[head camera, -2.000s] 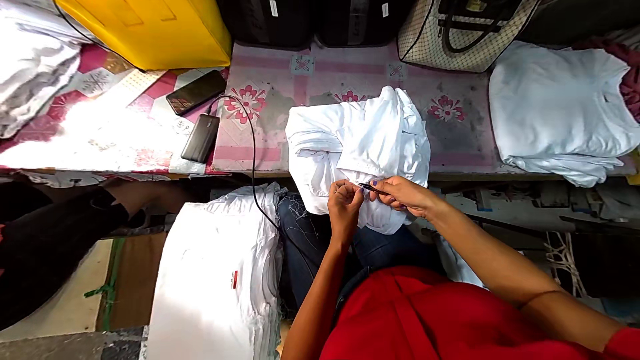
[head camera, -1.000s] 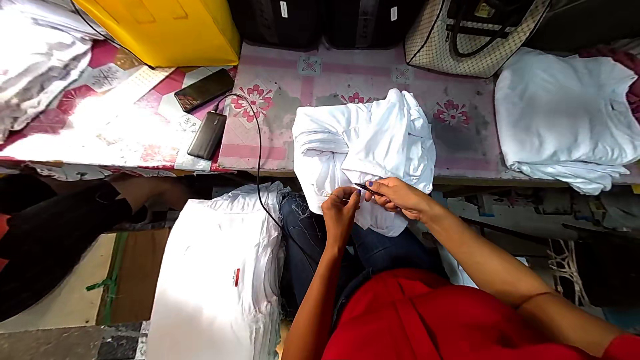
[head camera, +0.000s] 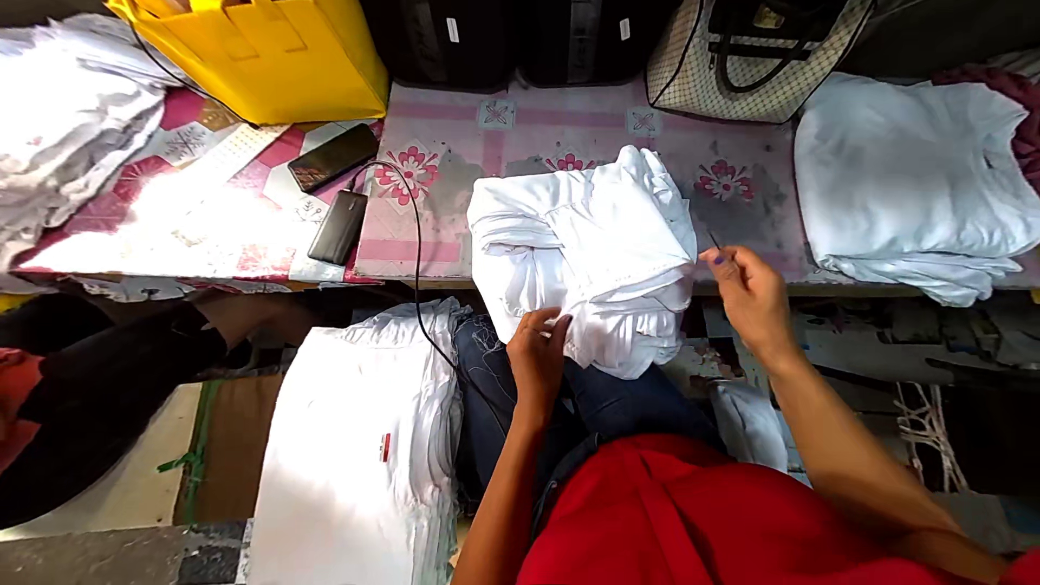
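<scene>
A bunched white garment (head camera: 585, 244) lies over the front edge of the table and hangs down toward my lap. My left hand (head camera: 540, 349) is at its lower front, thumb and fingers against the cloth; whether it pinches a fold I cannot tell. Just right of the garment, my right hand (head camera: 747, 296) is raised clear of it. A thin dark tool (head camera: 713, 239), too small to name, is held there between thumb and fingers, its tip pointing up and away.
White folded garments are piled at my left (head camera: 341, 455) and on the table at right (head camera: 910, 171). A power bank (head camera: 339, 227) trails a cable past the garment, beside a phone (head camera: 333, 158). Yellow bag (head camera: 292, 65) and checked handbag (head camera: 747, 65) stand behind. A person's leg (head camera: 106, 390) is at left.
My right hand has moved right, away from my left hand and off the garment, with the dark tool still in it. Earlier both hands were together at the garment's lower edge.
</scene>
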